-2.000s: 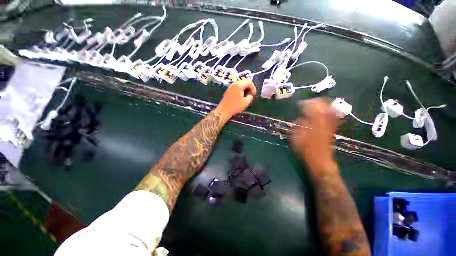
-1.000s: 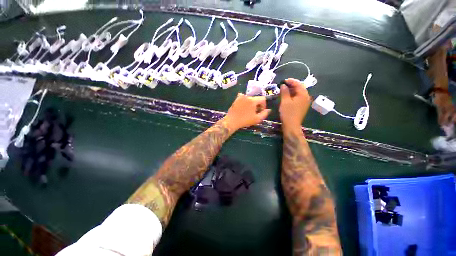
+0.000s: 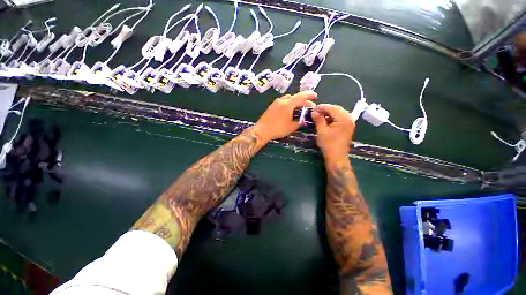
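Observation:
My left hand holds a small white power adapter over the dark rail, its dark side facing me. My right hand touches the adapter's right side with pinched fingertips, at a small black piece; the fingers hide part of both. A white adapter housing lies just beyond my left hand. Open adapters with yellow parts stand in a row to the left. A loose heap of black insulating pieces lies on the green surface between my forearms.
A blue parts bin with several black pieces is at the lower right. Another black heap is at the far left. A white adapter and cord bundle lie to the right. A worn rail crosses the surface.
My left hand came from the adapter row to meet my right hand, which moved left. The adapter is now held between them. Items at the far right shifted or left view.

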